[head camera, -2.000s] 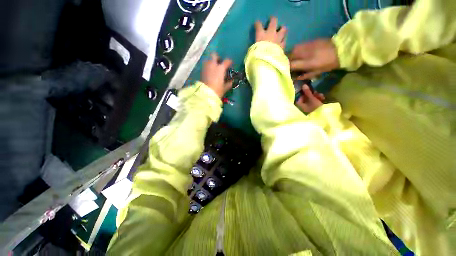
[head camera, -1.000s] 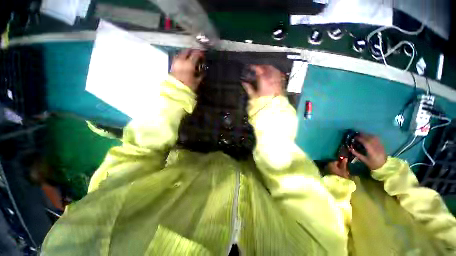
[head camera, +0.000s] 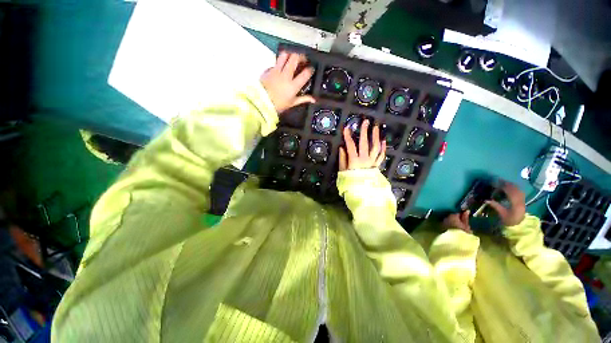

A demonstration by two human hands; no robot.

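Observation:
A black foam tray [head camera: 344, 100] with square pockets lies in front of me on the teal mat. Most visible pockets hold round electronic units, such as one unit [head camera: 337, 81] near the far edge and another unit [head camera: 325, 121] in the row below. My left hand [head camera: 288, 82] is at the tray's far left corner, fingers bent over a unit that it partly covers. My right hand [head camera: 364, 146] lies over the tray's middle, fingers spread on a pocket with a unit partly hidden beneath. Whether either hand grips a unit is unclear.
A white paper sheet [head camera: 177, 63] lies left of the tray. A red cylinder [head camera: 442, 149] is at its right. A neighbouring worker's hands [head camera: 499, 208] hold a dark object. A power strip [head camera: 553, 169], cables and another tray [head camera: 577, 218] are farther right. Loose units [head camera: 466, 61] stand beyond the rail.
The view has shifted. The tray now shows clearly with many units. My right hand has moved from the tray's far right part to its middle. My left hand remains at the far left corner.

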